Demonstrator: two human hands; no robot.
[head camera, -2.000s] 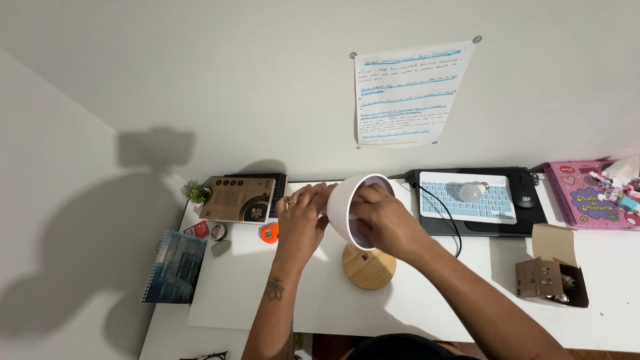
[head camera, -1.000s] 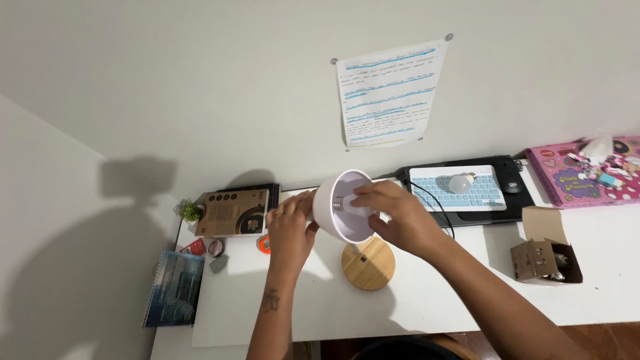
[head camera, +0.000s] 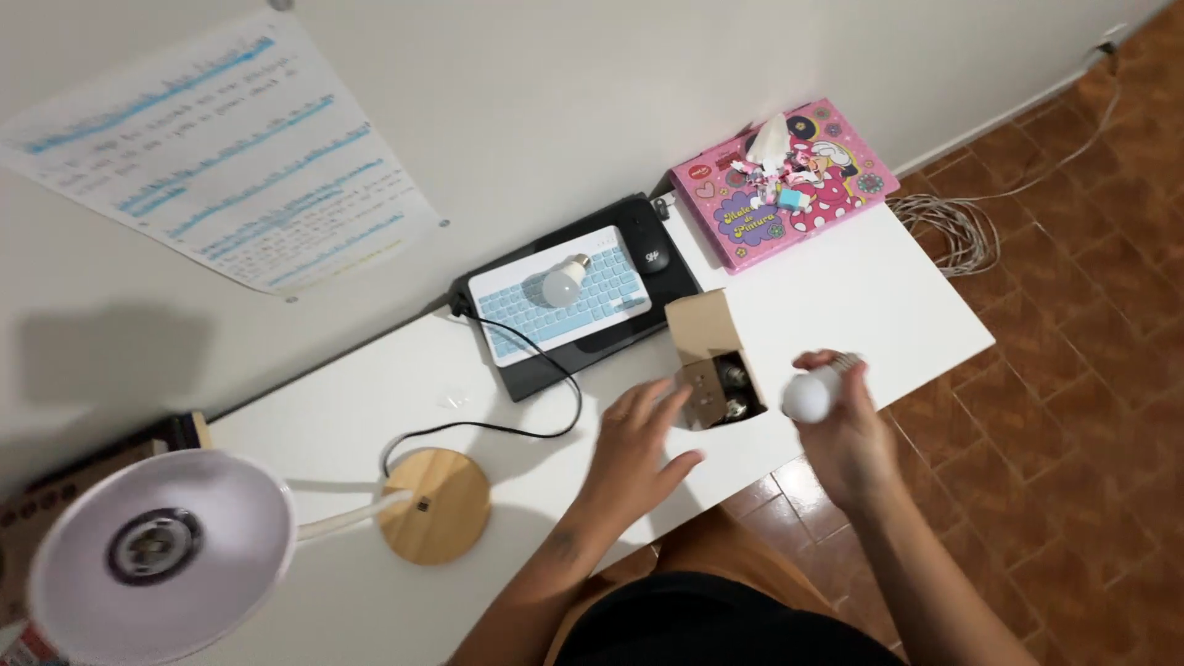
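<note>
My right hand (head camera: 846, 425) grips a white light bulb (head camera: 809, 398) past the desk's front edge, to the right of a small cardboard box (head camera: 708, 393). That box stands with its flap up, and metal bulb bases show inside. Just left of it my left hand (head camera: 638, 453) hovers with fingers apart, holding nothing. At the lower left is the desk lamp's white shade (head camera: 245, 592), its socket facing up with no bulb in it, joined by a pale arm to a round wooden base (head camera: 435, 518). A second bulb (head camera: 562, 284) lies on a white and blue keyboard.
The keyboard (head camera: 583, 319) rests on a black laptop (head camera: 513, 379) with a mouse (head camera: 642, 245) beside it. A black cable (head camera: 490, 425) curves to the lamp base. A pink case (head camera: 786, 194) bears small items. Coiled cable (head camera: 953, 240) lies on the tiled floor.
Both hands have left the lamp shade and moved right, toward the cardboard box. The right hand, earlier inside the shade, now holds a bulb clear of it. The view has swung right.
</note>
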